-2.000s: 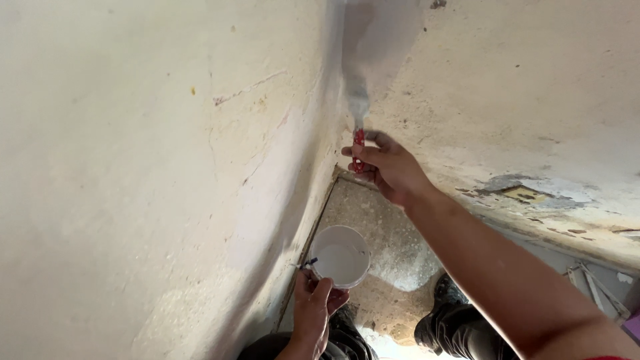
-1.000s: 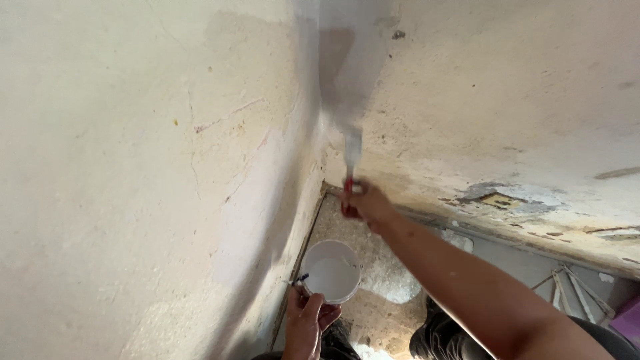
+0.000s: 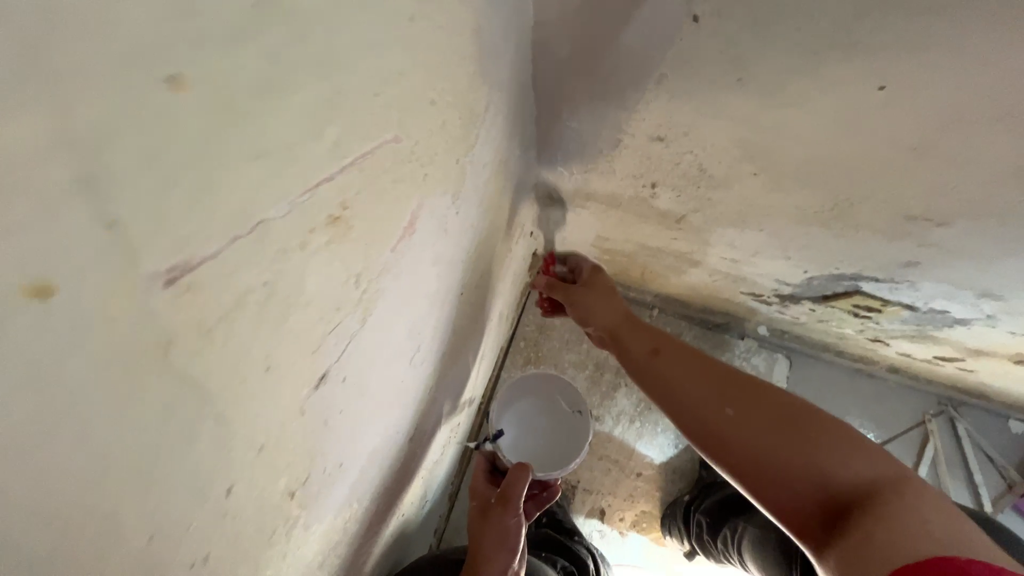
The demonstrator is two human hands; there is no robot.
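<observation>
My right hand (image 3: 582,296) grips the red handle of a paintbrush (image 3: 550,210), whose bristle end is blurred and lies at the inner corner between two walls, low above the floor. Below it, my left hand (image 3: 506,500) holds a white plastic bucket (image 3: 541,424) by its near rim, with whitish content inside. A small dark blue and white item (image 3: 490,439) sticks out between the left fingers and the bucket's rim; its kind is unclear. Darker, damp-looking patches (image 3: 592,80) run down the corner above the brush.
The left wall (image 3: 240,360) has cracks and stains. Low on the right wall (image 3: 784,160) is a patch of peeling paint (image 3: 864,302). Stained floor (image 3: 632,400) lies beneath, with my dark-clothed legs at the bottom. A white metal frame (image 3: 960,456) stands at the lower right.
My right hand with the brush has moved along the corner; the damp-looking area there reaches lower than two seconds ago. The left hand keeps holding the bucket.
</observation>
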